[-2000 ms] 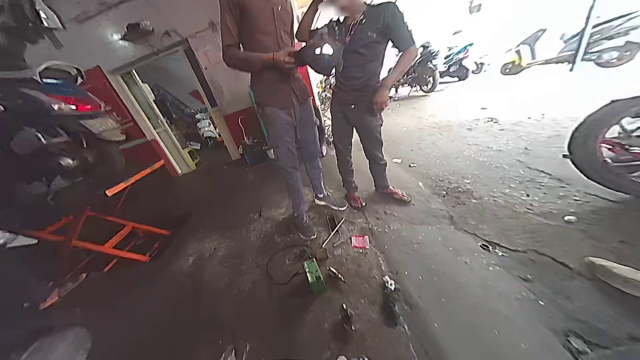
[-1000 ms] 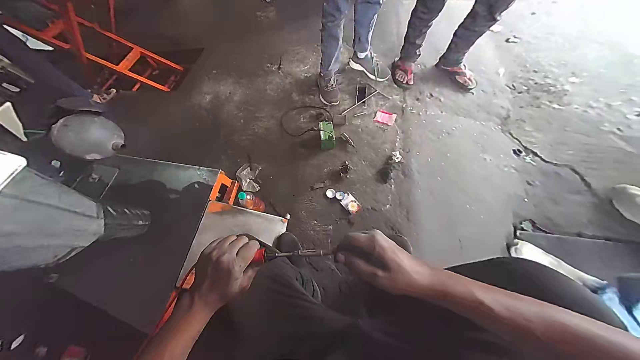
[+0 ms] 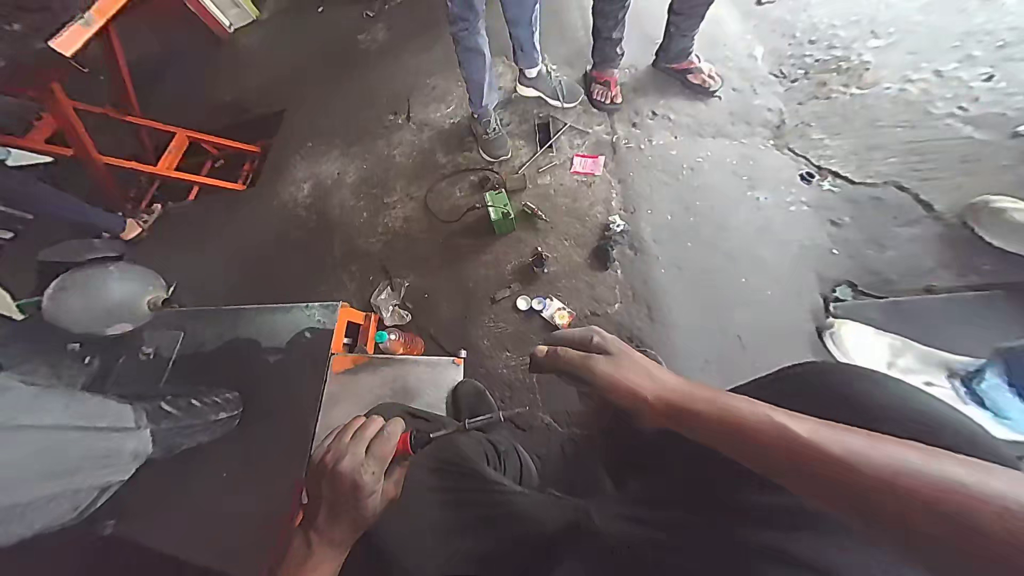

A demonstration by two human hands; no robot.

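Note:
My left hand [image 3: 356, 472] is closed round the red handle of a screwdriver-like tool [image 3: 464, 424], whose dark shaft points right, above my dark trousers [image 3: 480, 512]. My right hand [image 3: 596, 364] hangs to the right of the tool's tip, apart from it, fingers bent and partly spread; nothing shows in it, though its palm is hidden. On the floor beyond lie two small round white-and-blue items and a printed packet [image 3: 558, 312]. A green box-shaped device [image 3: 500, 212] with a black cable lies farther out, near small dark metal parts [image 3: 539, 259].
To the left stand a dark metal platform [image 3: 232, 464] with an orange bracket [image 3: 352, 328], a bottle of reddish liquid [image 3: 400, 342] and an orange frame [image 3: 172, 152]. Two people stand ahead, seen by their legs and feet. A pink packet [image 3: 588, 165] lies near them. White cloth [image 3: 880, 352] is at right.
A second ago my right hand was at the tip of the tool; now it is away from it, farther right and forward. My left hand still holds the handle. The view has tilted down since two seconds ago.

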